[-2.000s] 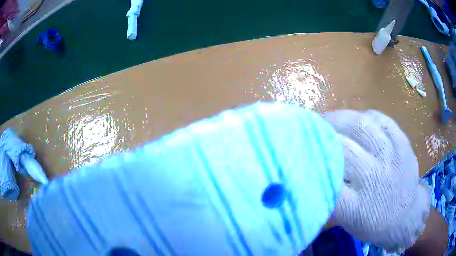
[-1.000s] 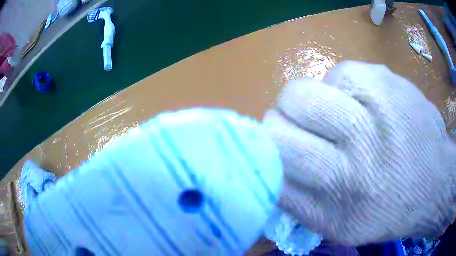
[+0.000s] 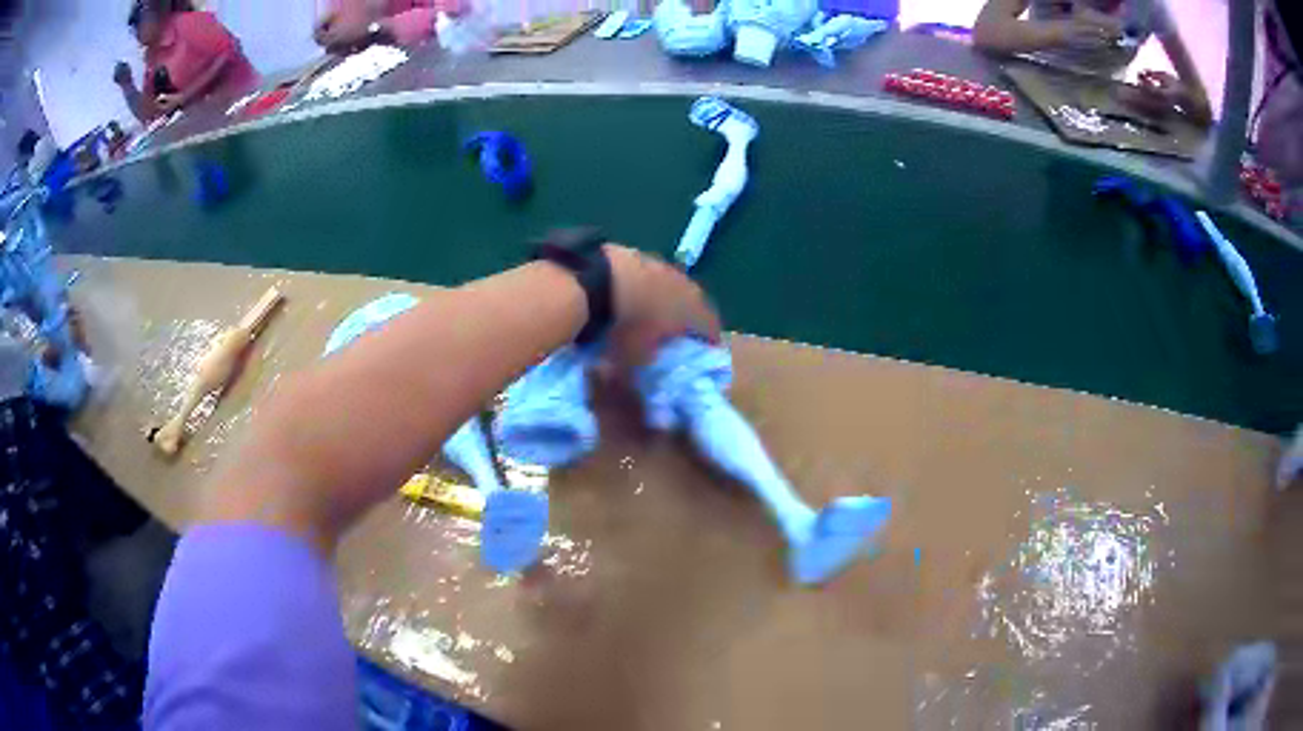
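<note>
My bare left hand (image 3: pixel 665 307), with a black wristband, reaches in from the lower left. It grips the top of a light-blue trouser piece (image 3: pixel 686 379) with a lower leg and foot (image 3: pixel 843 537) joined to it. The foot points right, over the cardboard bench. Another light-blue trouser piece (image 3: pixel 550 411) lies beside it, partly behind my forearm, with a leg and foot (image 3: pixel 515 528) near it. My fingers are blurred and partly hidden behind the wrist. My right hand cannot be made out.
A tan leg-shaped piece (image 3: pixel 215 374) and a yellow object (image 3: pixel 443 494) lie on the bench. The green belt (image 3: pixel 915 243) carries a light-blue leg (image 3: pixel 725 179) and dark-blue parts (image 3: pixel 500 162). People sit opposite by red parts (image 3: pixel 950 93). A pale blurred thing (image 3: pixel 1240 688) is lower right.
The view has swung left and lifted. The large foot sole and my gloved right hand are gone from view. My bare left hand now shows, gripping a joined piece.
</note>
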